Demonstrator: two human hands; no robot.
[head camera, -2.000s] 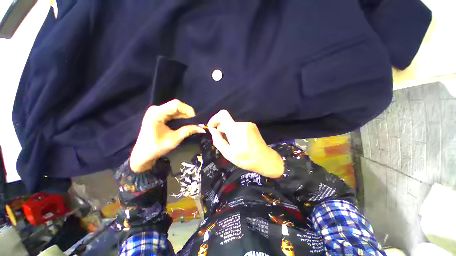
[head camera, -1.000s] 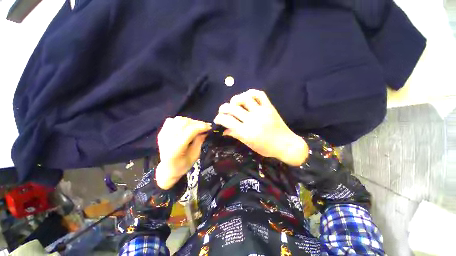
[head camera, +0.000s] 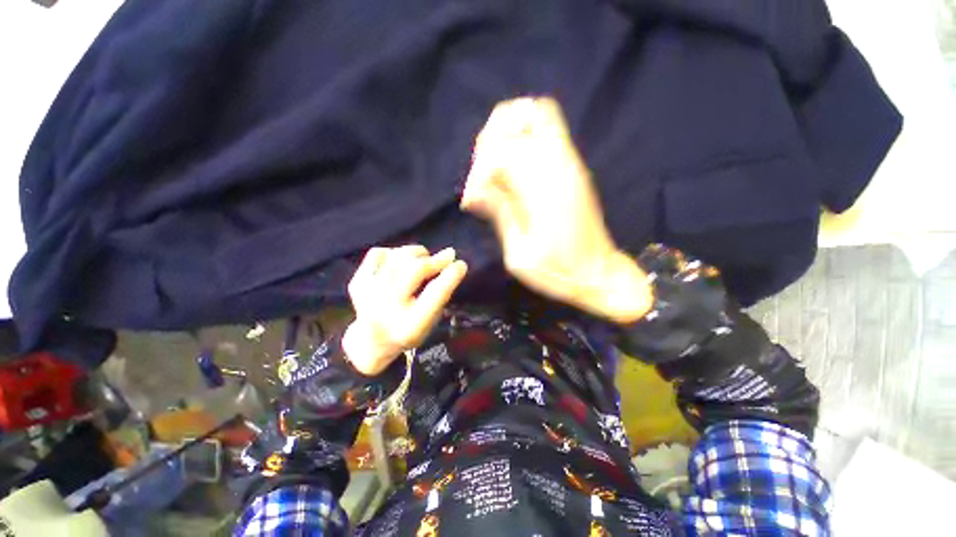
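The dark navy coat (head camera: 346, 136) is spread over the table, with its near edge towards me. My left hand (head camera: 404, 304) is at that edge, thumb and fingertips close together on the cloth. My right hand (head camera: 545, 210) is raised over the coat, right of and farther out than my left hand. It is blurred and its fingers look bent together. No needle or thread can be made out in it. No button shows in this view.
A raised pocket flap (head camera: 734, 194) is at the coat's right. A red basket (head camera: 40, 390) and mixed items lie at the lower left. Yellow material (head camera: 647, 401) shows beside the printed smock (head camera: 514, 441). Grey wood-look flooring (head camera: 839, 315) is at the right.
My right hand has moved away from my left fingertips, up and outward over the coat. The pale round button seen earlier no longer shows. My left hand stays near the edge.
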